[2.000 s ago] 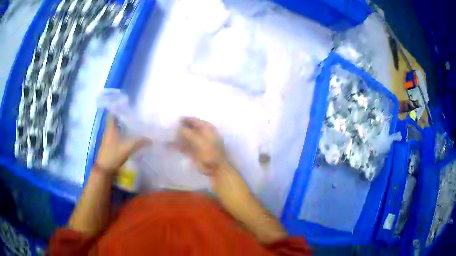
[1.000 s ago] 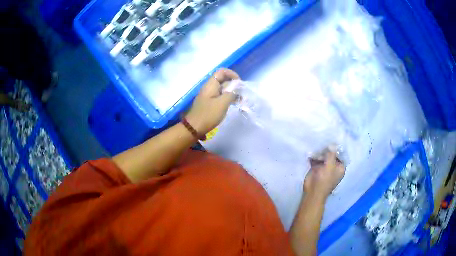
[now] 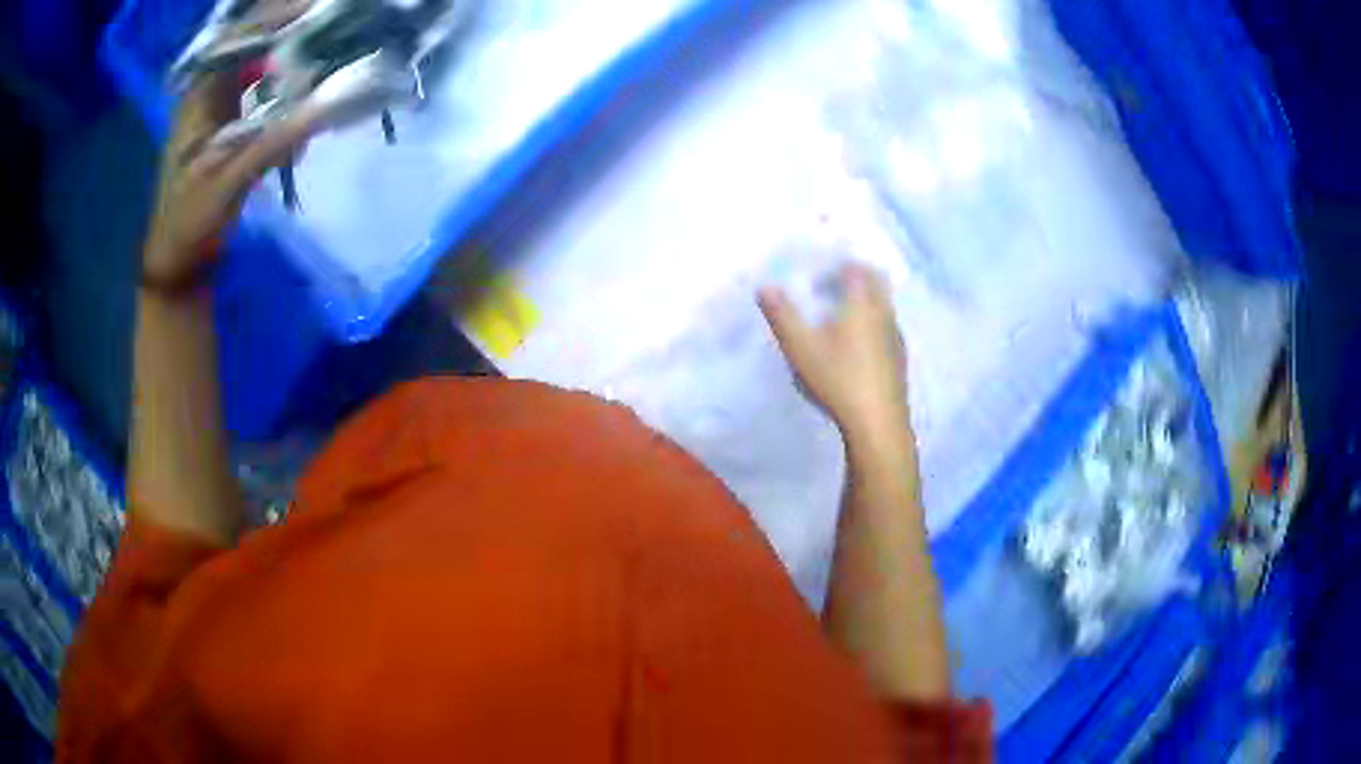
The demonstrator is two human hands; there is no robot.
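Observation:
My left hand [image 3: 202, 202] is at the upper left, over the near-left part of a blue tray [image 3: 391, 291]. Its fingers are closed around a small white-and-black assembly [image 3: 336, 97] with thin dark projections and a small red spot. Other assemblies overlap it, so its outline is unclear. My right hand [image 3: 851, 351] is over the white bench [image 3: 657, 276], blurred, with thumb and fingers apart. I make out nothing firmly held in it. Crinkly clear plastic bags [image 3: 970, 164] lie on the bench beyond it, nearly lost in the glare.
A blue tray at the lower right [image 3: 1030, 515] holds a heap of bagged assemblies [image 3: 1119, 493]. A blue tote wall [image 3: 1194, 135] stands at the upper right. A yellow label [image 3: 500, 314] is at the bench's near edge. Trays with parts [image 3: 60, 493] stand at the far left.
My left hand has left the clear bag and moved left to the assemblies, taking hold of one. My right hand has opened and moved up and left in the picture. The view has shifted.

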